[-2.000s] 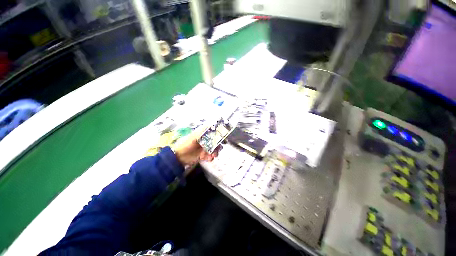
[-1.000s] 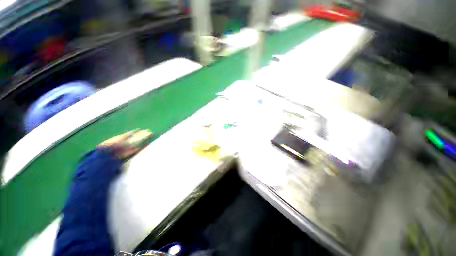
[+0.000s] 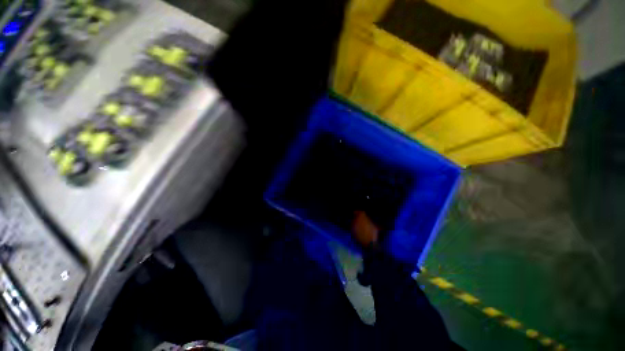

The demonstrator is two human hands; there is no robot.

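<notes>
My right hand (image 3: pixel 365 227) reaches down into the blue crate (image 3: pixel 438 199), near its lower side. The hand is small, dim and blurred, with a dark sleeve behind it, and I cannot tell whether it holds anything. The crate's inside is black, with no separate parts readable. My left hand is not in view. Circuit board assemblies with yellow blocks (image 3: pixel 96 142) stand in a row along the edge of the light bench at the left.
A yellow crate (image 3: pixel 425 96) at the upper right, beside the blue one, holds a few boards (image 3: pixel 480 58) on a dark layer. More boards (image 3: pixel 49 65) sit at the upper left. Yellow-black floor tape (image 3: pixel 466 298) runs at the lower right. Metal bars (image 3: pixel 19 301) lie at the lower left.
The view has swung right, from conveyor and bench to crates. My left hand, earlier holding a board and then over the green conveyor, is out of view. My right hand now shows in the blue crate.
</notes>
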